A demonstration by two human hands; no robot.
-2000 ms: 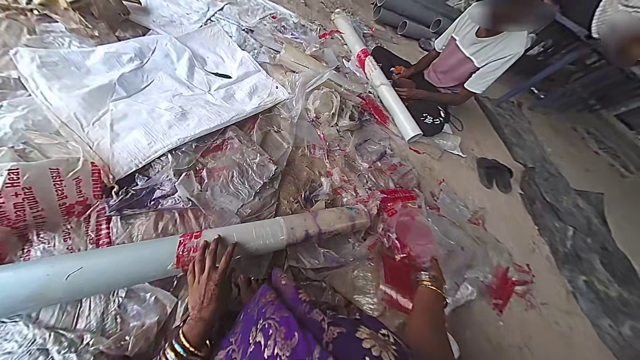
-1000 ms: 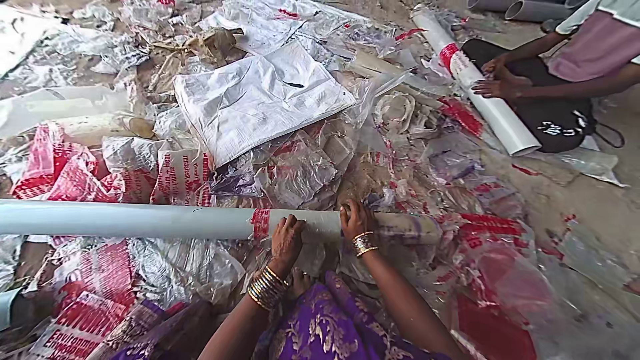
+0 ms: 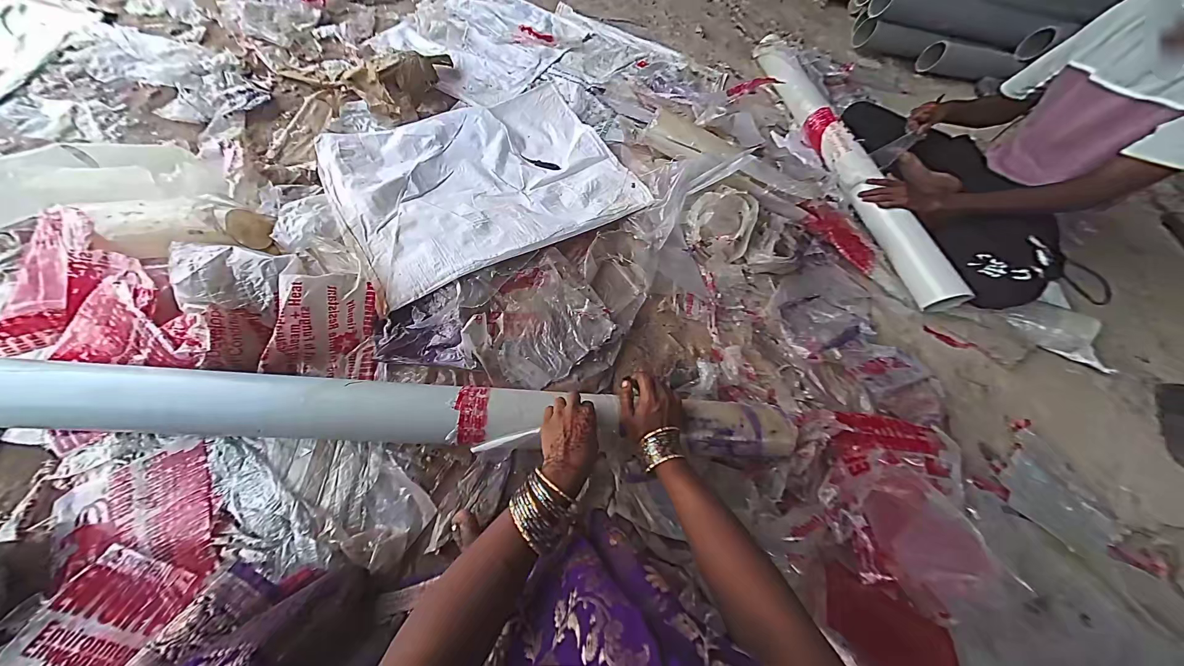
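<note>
A long pale grey plastic pipe (image 3: 231, 402) lies across the view in front of me, with a red printed band (image 3: 472, 414) around it. My left hand (image 3: 568, 439) is closed on whitish film at the pipe's near side, just right of the band; a loose flap of the film sticks out to its left. My right hand (image 3: 651, 409) rests with bent fingers at the pipe's upper side, near its right part. Whether it pinches film there cannot be told. A stained, tan tube section (image 3: 740, 428) forms the right end, beside my right hand.
Crumpled plastic film (image 3: 555, 319) and red printed wrapping (image 3: 148, 509) cover the ground. A folded white sheet (image 3: 472, 185) lies beyond the pipe. At the right, another person (image 3: 1064, 139) sits with hands at a second pipe (image 3: 869, 176). Grey pipes (image 3: 962, 37) are stacked behind.
My right hand has moved from the red film at the right onto the pipe, beside my left hand. A loose flap now shows by my left hand. The view has shifted.
</note>
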